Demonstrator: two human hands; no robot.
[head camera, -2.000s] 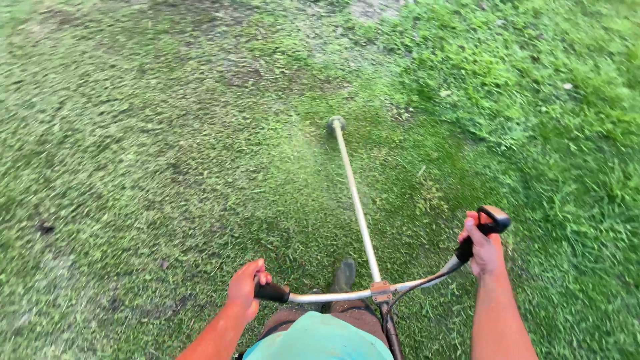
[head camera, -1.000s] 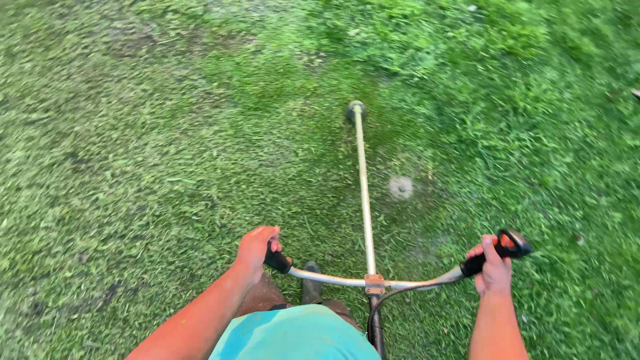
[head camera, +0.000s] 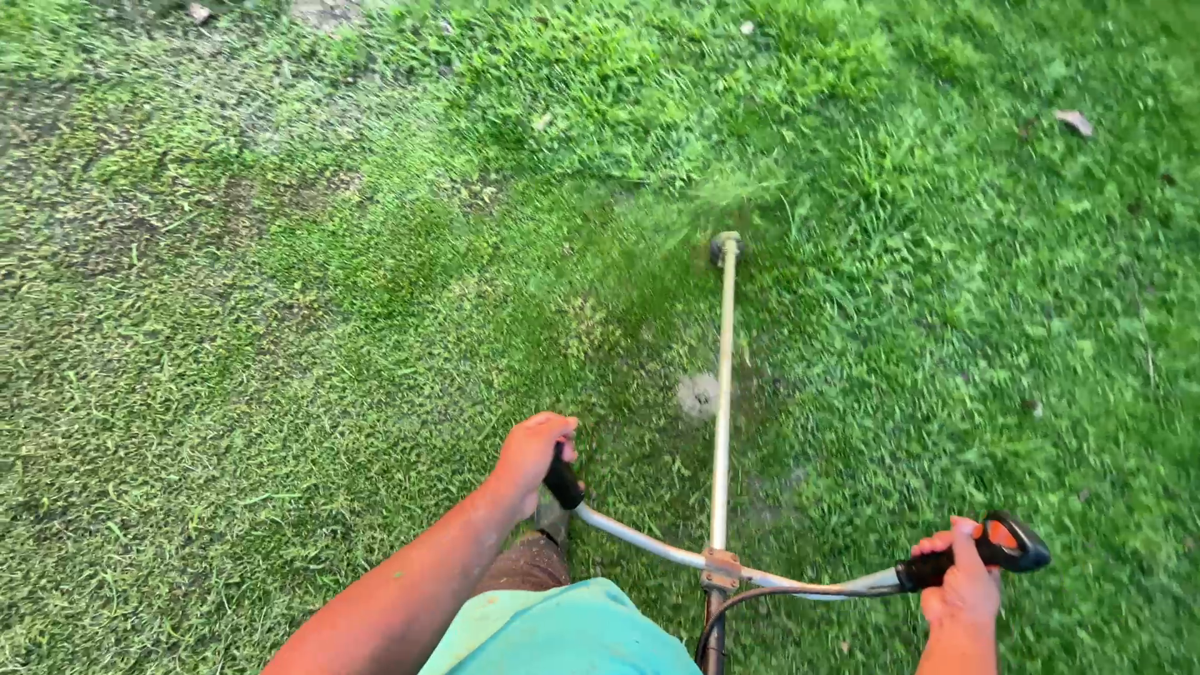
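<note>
A brush cutter with a metal handlebar (head camera: 647, 542) runs out ahead of me. My left hand (head camera: 539, 455) is closed around its black left grip (head camera: 562, 480). My right hand (head camera: 961, 577) holds the black right grip (head camera: 923, 569), which ends in a black and orange throttle control (head camera: 1017, 546). A clamp (head camera: 721, 569) joins the bar to the long pale shaft (head camera: 724, 403). At the shaft's far end the trimmer head (head camera: 726, 249) is low in the grass, where the blades look blurred. A dark cable (head camera: 750, 595) runs from the right grip to the shaft.
Short, paler cut grass (head camera: 187, 450) lies to the left, and taller, greener grass (head camera: 984, 281) to the right. A pale bare spot (head camera: 698, 396) lies beside the shaft. A dry leaf (head camera: 1074, 122) is at the upper right. My boot (head camera: 553, 517) shows below the left grip.
The trimmer head has swung to the right, into the taller grass. Both hands have kept hold of the handlebar grips, and the bar has turned with the shaft.
</note>
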